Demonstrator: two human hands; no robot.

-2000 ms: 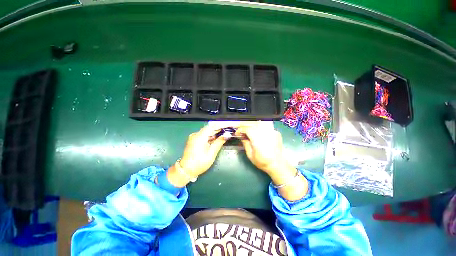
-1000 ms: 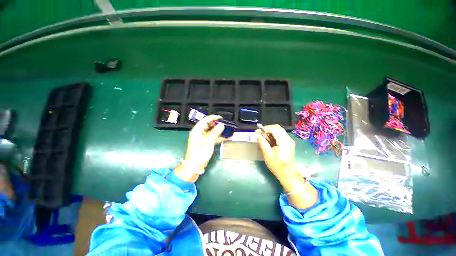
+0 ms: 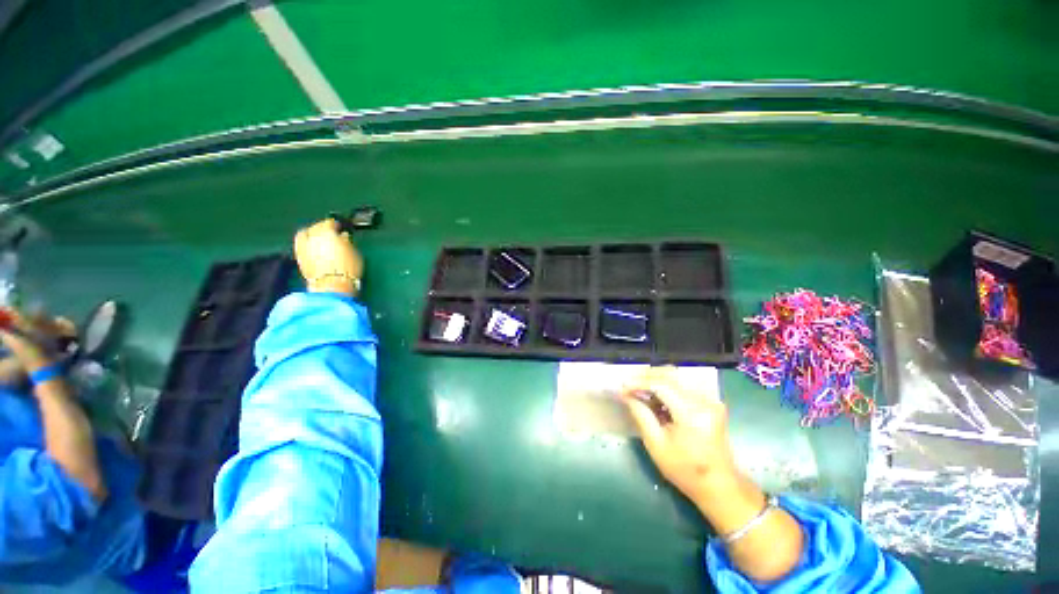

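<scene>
My left hand (image 3: 325, 253) is stretched out to the upper left, its fingers at small dark pieces (image 3: 366, 217) on the bench; whether it grips one is hidden. My right hand (image 3: 688, 432) is over the pale work pad (image 3: 586, 400) and holds a thin dark tool (image 3: 654, 405), its pale tip pointing left. The black parts tray (image 3: 581, 356) has several black housings in its near row, two with white parts inside. Another black housing (image 3: 509, 270) lies tilted in the far row, second pocket from the left.
A red-blue wire heap (image 3: 809, 354) lies right of the tray. Beyond it are a clear plastic bag (image 3: 952, 464) and a black bin (image 3: 950, 304) with coloured wires. A second black tray (image 3: 221, 383) stands left. Another person's arm (image 3: 67, 424) is at the far left.
My left hand has moved from the tray to the upper left. A black housing now lies in the far row. My right hand stays near the pad with the tool. The view has shifted.
</scene>
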